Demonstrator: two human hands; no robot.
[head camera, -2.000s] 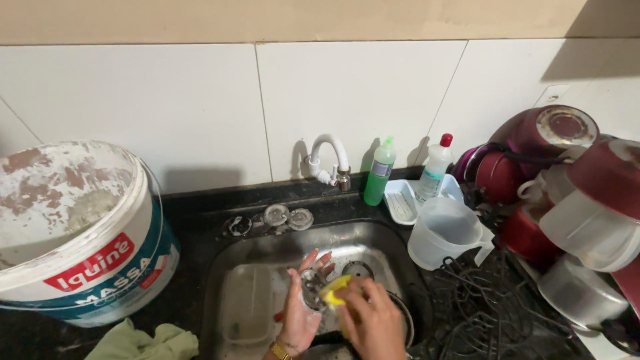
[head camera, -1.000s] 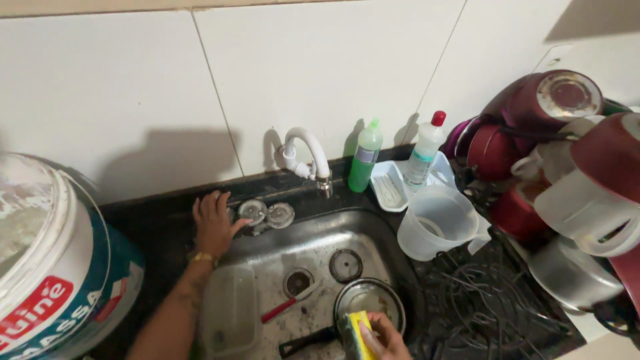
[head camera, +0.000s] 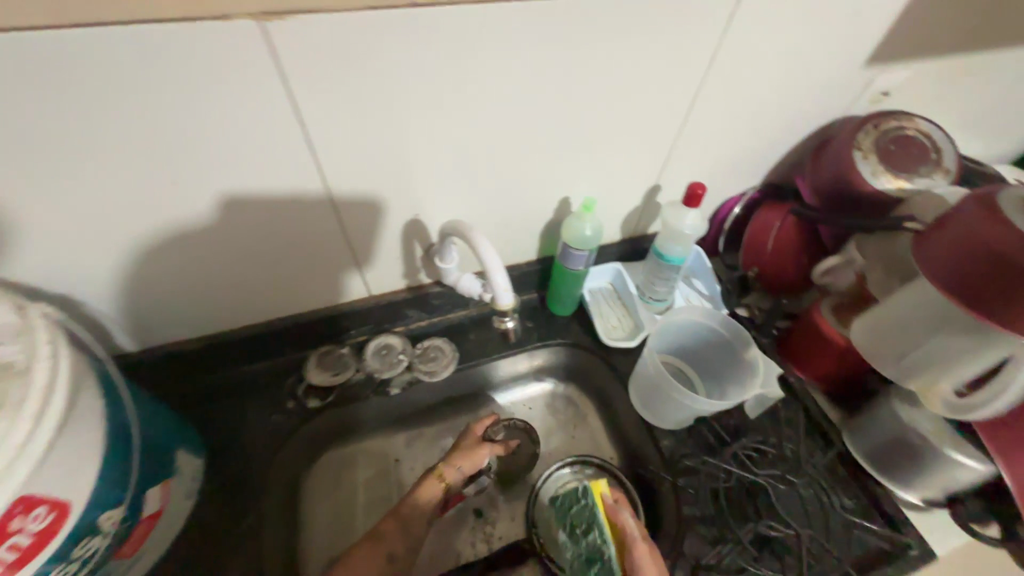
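Over the metal sink (head camera: 376, 472), my left hand (head camera: 474, 450) has its fingers on a round dark metal piece (head camera: 514, 448), probably a burner part; whether it is lifted cannot be told. My right hand (head camera: 632, 532) grips a yellow and green scrubbing sponge (head camera: 582, 524) above a round pan or lid (head camera: 544, 484) in the sink. Several round metal burner parts (head camera: 387, 356) lie on the black ledge behind the sink. Below my left wrist a bit of a red handle (head camera: 453, 502) shows.
A white faucet (head camera: 484, 260) arches over the sink's back edge. Right of it stand a green soap bottle (head camera: 573, 260), a red-capped bottle (head camera: 670, 256), a plastic tray (head camera: 612, 308) and a clear jug (head camera: 692, 368). Black stove grates (head camera: 760, 488) and stacked pots (head camera: 896, 160) are at right, a large bucket (head camera: 152, 448) at left.
My left hand has moved from the burner parts on the ledge to the dark round piece in the sink. One more round part lies on the ledge than two seconds ago.
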